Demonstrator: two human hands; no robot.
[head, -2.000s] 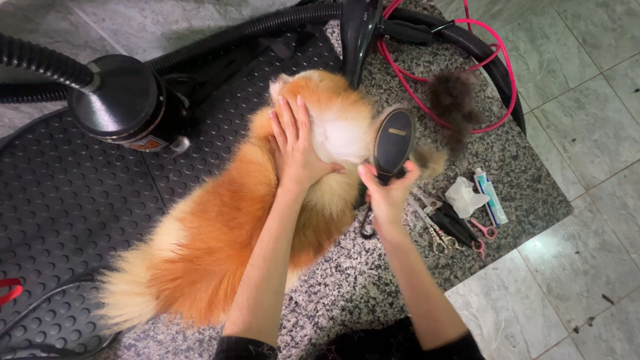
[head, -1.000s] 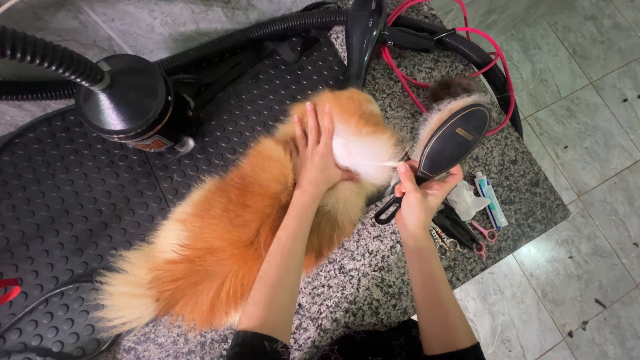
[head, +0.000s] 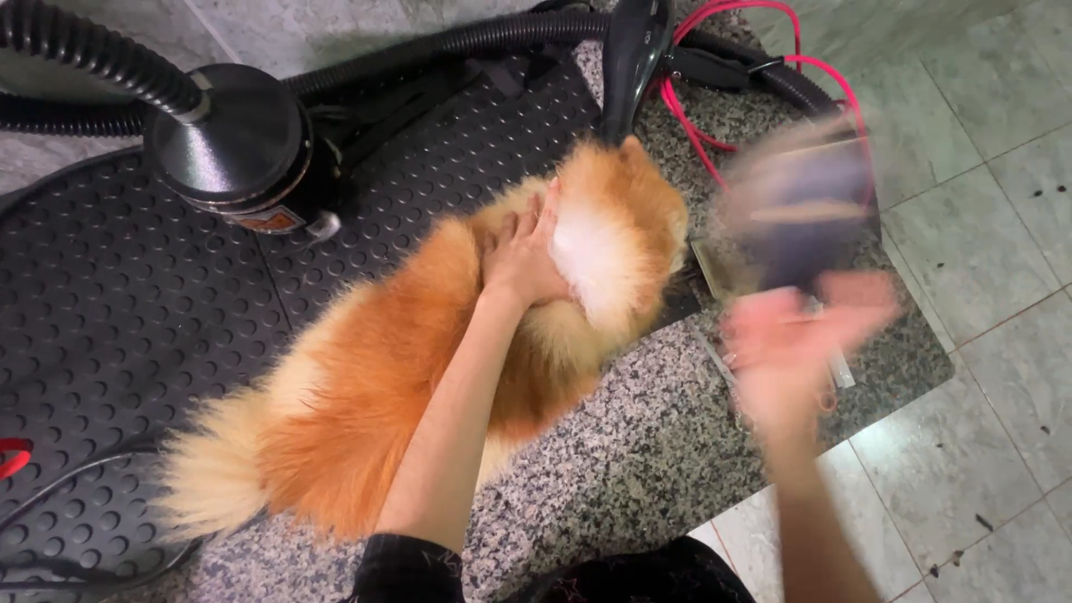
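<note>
A fluffy orange and cream dog (head: 377, 360) lies across the black studded rubber mat and the speckled granite top, its head towards the upper right. My left hand (head: 523, 255) rests with spread fingers on its neck and shoulder, just behind the white fur. To the right of the dog's head, my right hand (head: 796, 335) is blurred by motion and grips a dark grooming brush (head: 800, 201), also blurred, which is apart from the fur. The hand and brush cover much of the small tools lying behind them.
A black dryer unit with a ribbed hose (head: 226, 142) stands at upper left on the rubber mat (head: 92, 276). A black hand dryer (head: 634, 63) and a pink cord (head: 837, 75) lie beyond the dog's head. The granite edge borders a tiled floor (head: 988, 402).
The brush has moved from beside the dog's neck out to the right, away from the fur. The dog's head has turned to face right. My left hand stays on its neck.
</note>
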